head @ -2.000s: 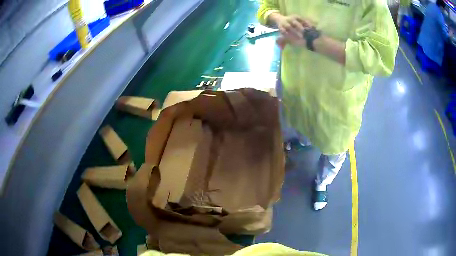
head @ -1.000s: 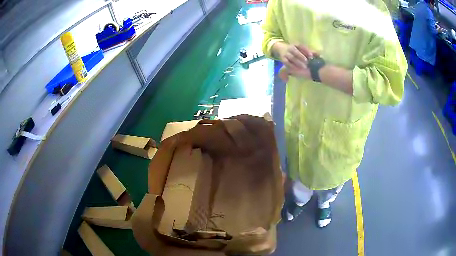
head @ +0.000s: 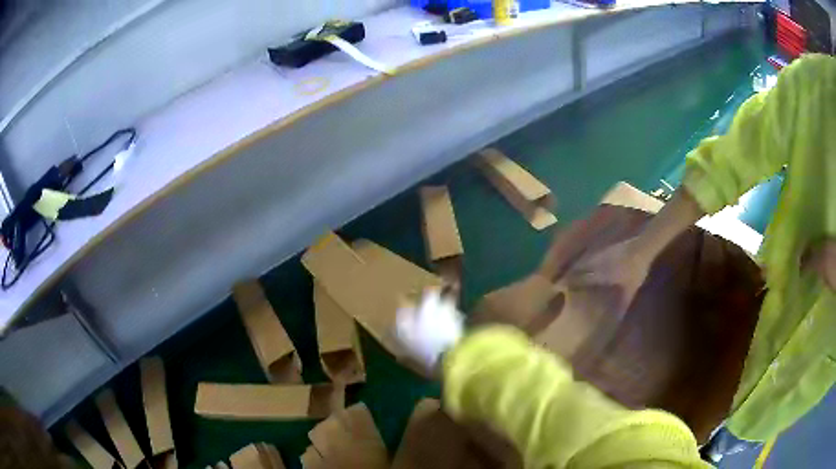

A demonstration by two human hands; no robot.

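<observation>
My right hand [head: 431, 325], in a white glove and blurred, is closed on the right end of flat tan carton blanks [head: 353, 275], held slanting over the green surface. A small yellowish mark, perhaps a band, shows near their upper left end. My left hand is not in view. Several formed cartons [head: 266, 332] lie apart around them, some with open ends showing. More flat blanks [head: 348, 441] lie fanned at the bottom edge. The crumpled brown paper wrapping [head: 678, 316] stands open at the right.
Another person's bare hand [head: 616, 267], blurred, is at the wrapping; the yellow-green sleeve [head: 747, 151] comes from the right. The raised white shelf [head: 211, 137] runs behind, with a black device [head: 316, 44] and black cables [head: 37, 215] on it. Floor shows at the lower right.
The view has swung left. My right hand has come into view with the carton blanks. The other person's hand has moved from their wrist to the wrapping.
</observation>
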